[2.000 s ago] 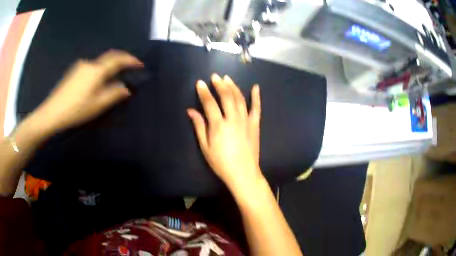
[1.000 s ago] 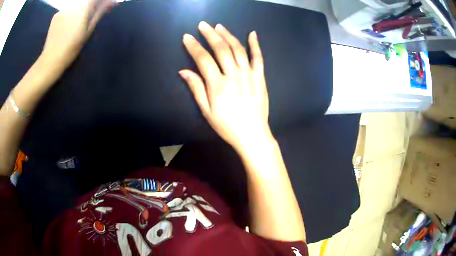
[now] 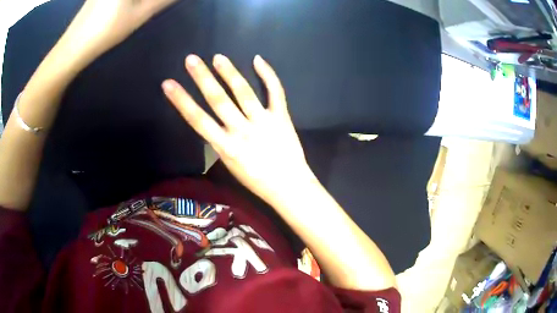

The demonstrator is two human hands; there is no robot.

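Observation:
A large black fabric panel (image 3: 366,67) lies across the table in front of me, with a bright lamp spot at the top edge of the picture. My right hand (image 3: 244,137) lies flat on the panel's near part, fingers spread, holding nothing. My left hand (image 3: 125,18) is over the panel's upper left; its fingertips are cut off by the top edge, so its grip is hidden. More black cut pieces (image 3: 372,189) lie lower, at lap level on the right. The needle area is out of the picture.
The white table edge (image 3: 470,110) is at the right. Red-handled tools (image 3: 519,46) and a green clip (image 3: 504,70) are at the upper right. Cardboard boxes (image 3: 519,214) and a pile of colourful scraps (image 3: 498,293) are on the floor at the lower right.
The view has tipped down, so the machine head has left the picture. The black panel's right edge now shows further right. My right hand has moved left and nearer to me across the fabric.

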